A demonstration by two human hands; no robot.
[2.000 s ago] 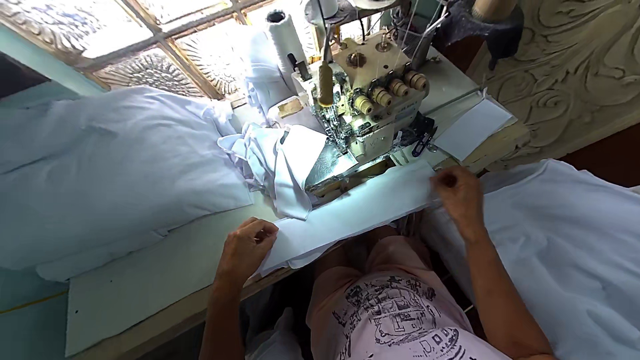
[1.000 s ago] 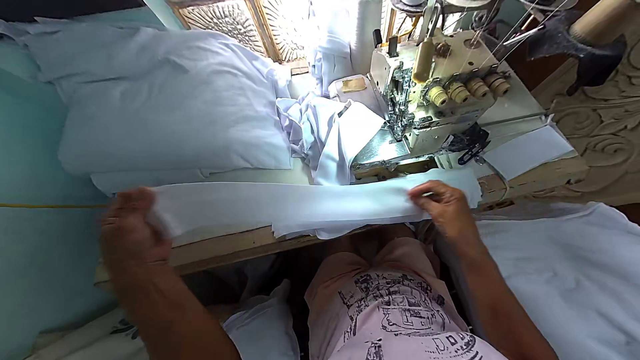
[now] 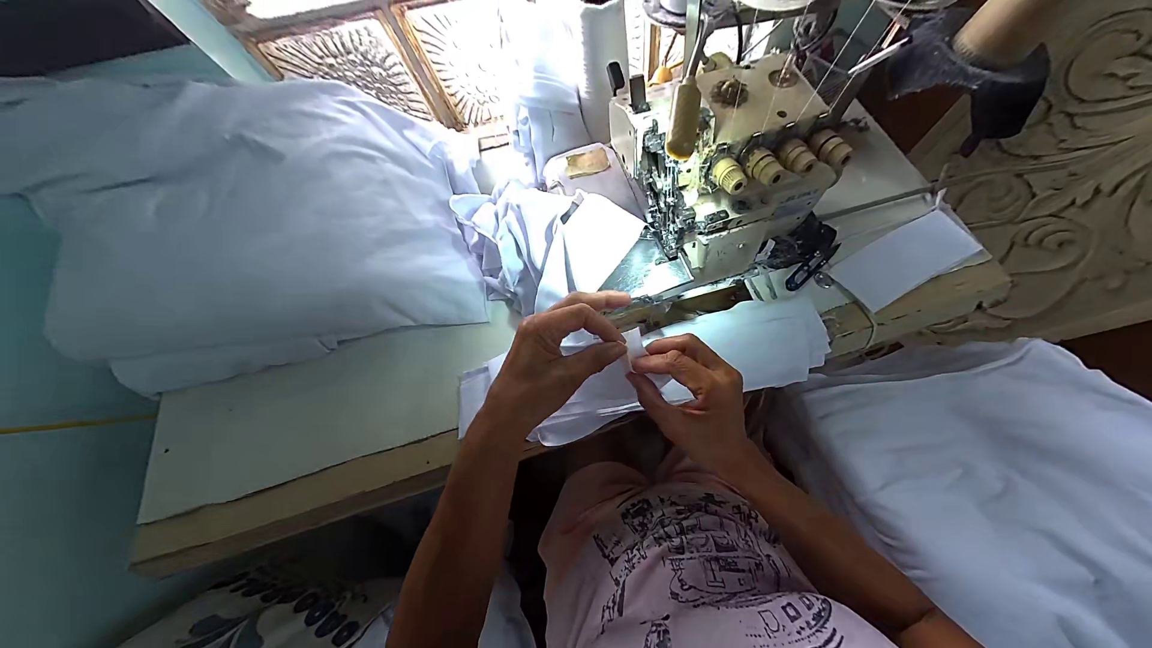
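Observation:
Near the front edge of the table, my left hand (image 3: 562, 360) and my right hand (image 3: 693, 387) meet, pinching a small folded end of white fabric (image 3: 634, 346) between thumbs and fingers. Under and beside them, white fabric strips (image 3: 756, 337) lie along the table edge. Just beyond the hands stands an overlock sewing machine (image 3: 720, 162) with several tension dials; its metal plate is partly under bunched white fabric (image 3: 540, 243). Whether the pinched piece joins the strips below is hidden by my fingers.
A large heap of white fabric (image 3: 261, 216) covers the table's left back. More white cloth (image 3: 999, 459) lies at the right, beside the lap. A flat white piece (image 3: 904, 256) and small thread snips (image 3: 810, 267) rest right of the machine. The wooden table edge (image 3: 297, 508) runs in front.
The hands were far apart along a long white strip; now they are together in front of the machine. My left hand has come in from the left. The strip is no longer stretched out.

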